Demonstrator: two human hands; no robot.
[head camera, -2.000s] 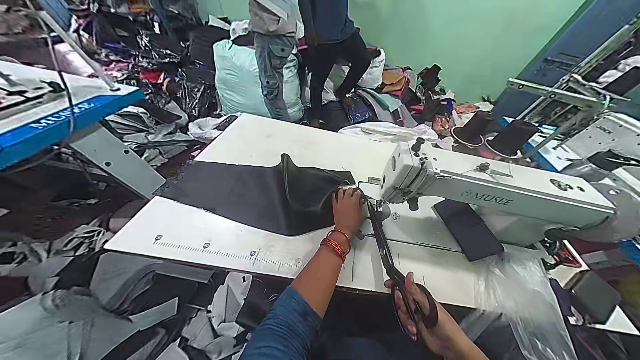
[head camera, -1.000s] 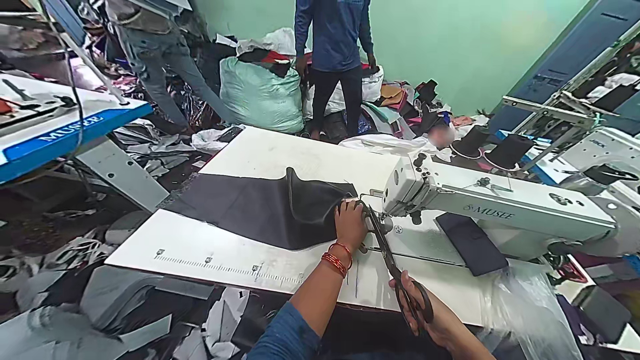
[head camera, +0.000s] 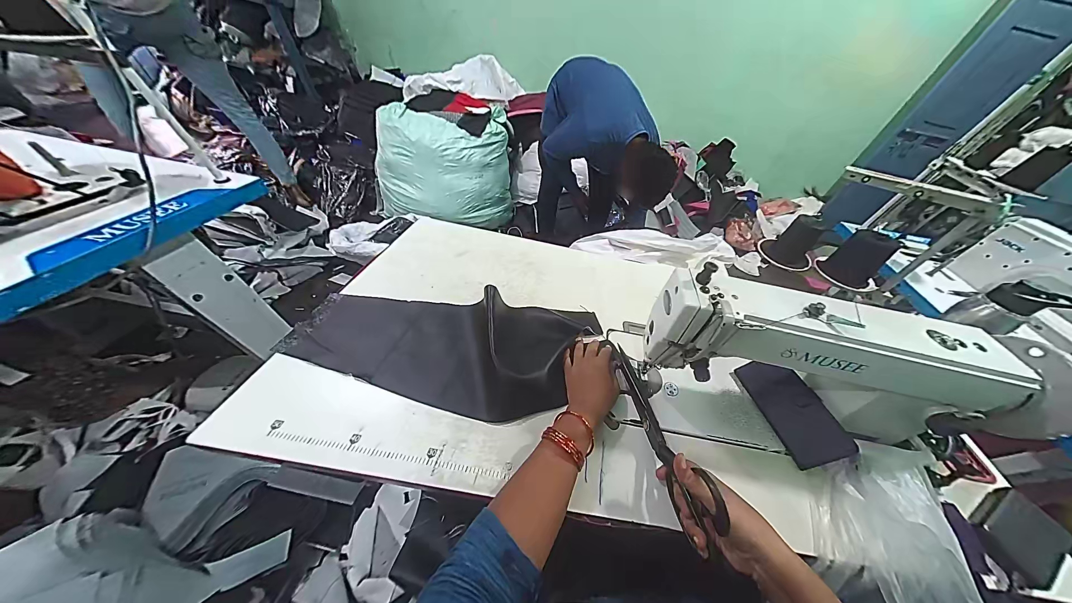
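My left hand (head camera: 591, 381), with red bangles at the wrist, presses on the right end of a dark fabric piece (head camera: 427, 356) spread over the white sewing table (head camera: 335, 414). My right hand (head camera: 712, 511) grips the handles of long black scissors (head camera: 651, 423). Their blades reach up to the fabric's edge beside my left fingers, just left of the needle area of a white Musee sewing machine (head camera: 821, 343). Whether the blades are cutting cannot be told. A folded dark cloth piece (head camera: 796, 414) lies under the machine's arm.
Another blue-edged machine table (head camera: 126, 234) stands at the left. Cloth scraps (head camera: 209, 494) cover the floor. Behind are a stuffed pale green sack (head camera: 444, 163), a bent-over person (head camera: 595, 109) in blue and thread cones (head camera: 858, 258). Clear plastic (head camera: 896, 502) hangs at the table's right front.
The person in blue, upright a second ago, is now bent down beside the sack. My hands, the scissors and the dark fabric have stayed in nearly the same places.
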